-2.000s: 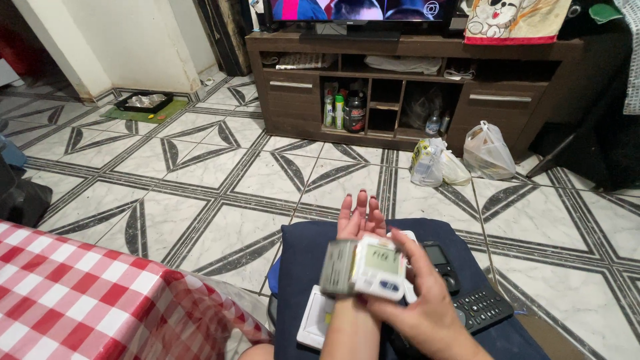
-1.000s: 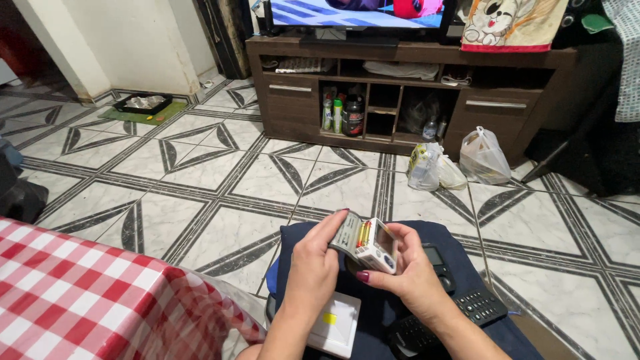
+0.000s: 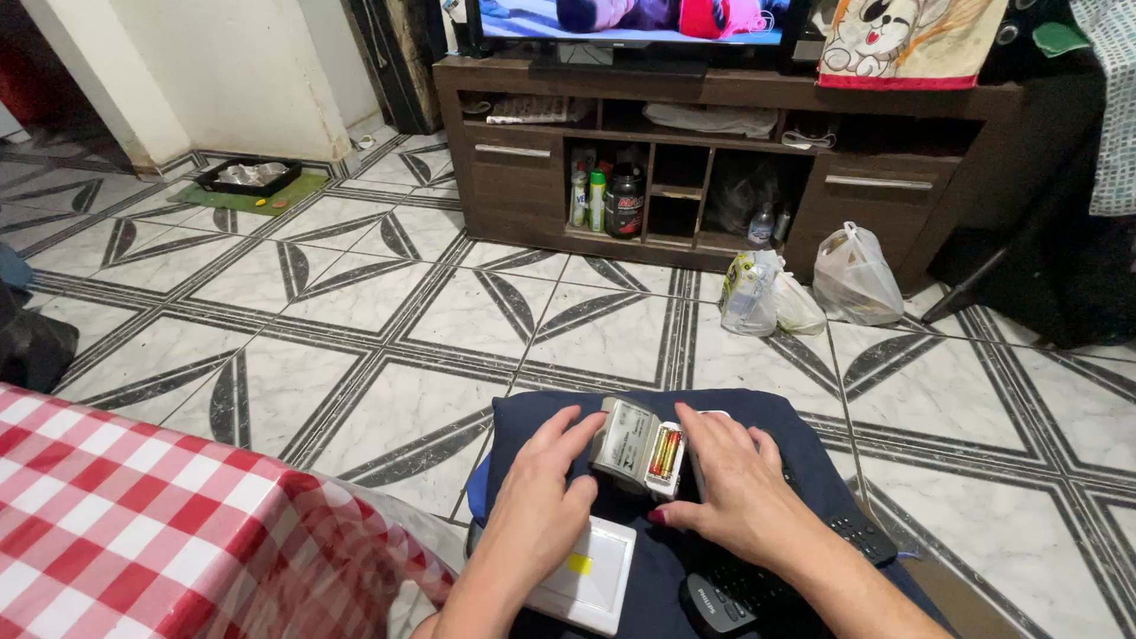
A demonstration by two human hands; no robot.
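A wrist blood pressure monitor (image 3: 635, 448) rests on the dark blue cushion (image 3: 568, 408), its battery compartment uncovered and AAA-type batteries (image 3: 666, 453) showing inside. At its left side is my left hand (image 3: 546, 497), fingers spread, the index fingertip touching or very near the grey cuff. My right hand (image 3: 741, 479) is spread at its right side, thumb below the monitor; whether it touches the casing is unclear. A white plastic case (image 3: 590, 577) with a yellow mark lies partly under my left wrist. The Philips remote control (image 3: 710, 603) lies below my right forearm.
Another black remote (image 3: 861, 537) lies at the cushion's right edge. A red-and-white checked tablecloth (image 3: 177, 497) covers a table at lower left. Beyond the tiled floor stand a brown TV cabinet (image 3: 515, 191) and plastic bags (image 3: 856, 275). A black tray (image 3: 248, 177) sits on a green mat.
Two seconds ago the monitor was around my left wrist, display facing up. One second ago both hands held it above the cushion; now it lies on the cushion and my fingers are spread.
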